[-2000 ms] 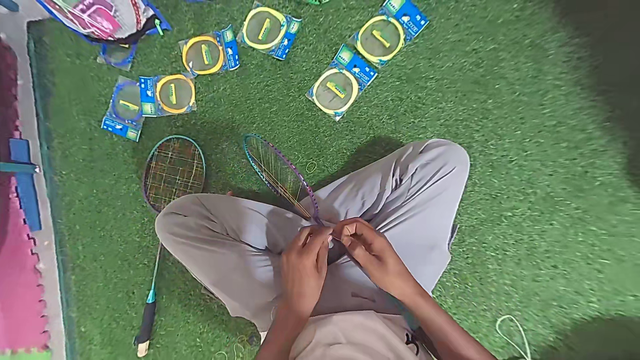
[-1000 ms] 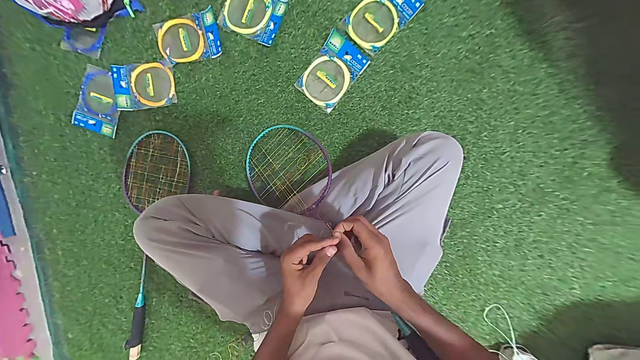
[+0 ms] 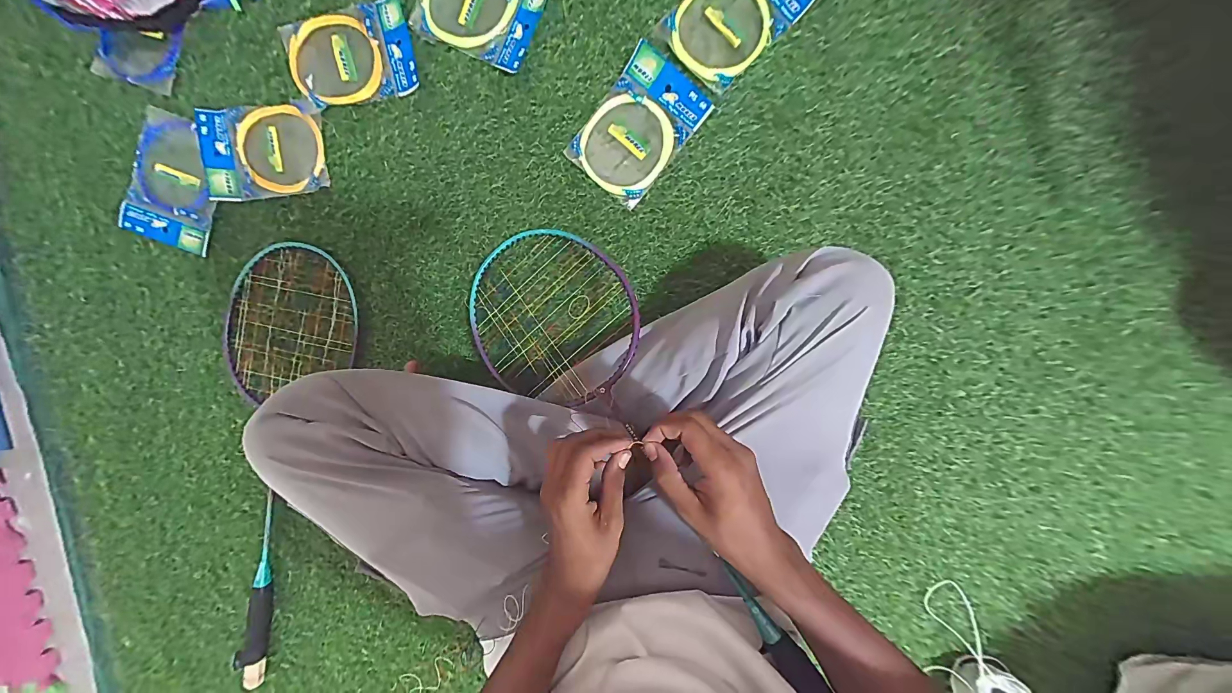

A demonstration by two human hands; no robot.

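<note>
A badminton racket [image 3: 630, 289] with a teal and purple frame and yellow-green strings lies across my crossed legs, its dark handle running under my right forearm. Over its shaft, my left hand [image 3: 587, 491] and my right hand [image 3: 712, 476] meet, thumbs and forefingers pinching a small thin piece, perhaps string; it is too small to tell exactly. A loose curl of string [image 3: 513, 608] lies by my left forearm. To the left, a second strung badminton racket [image 3: 355, 318] rests on the turf, its shaft partly hidden by my knee.
Several packets of badminton string lie ahead on the artificial turf, among them a yellow one [image 3: 626, 144], an orange one [image 3: 279, 149] and a blue one [image 3: 173, 178]. A white cord [image 3: 972, 616] is at lower right. Pink foam mats [image 3: 24, 597] edge the left side.
The racket on my lap has turned from nearly edge-on, so its string bed now faces the camera. Both hands stay together near its shaft, fingertips pinched.
</note>
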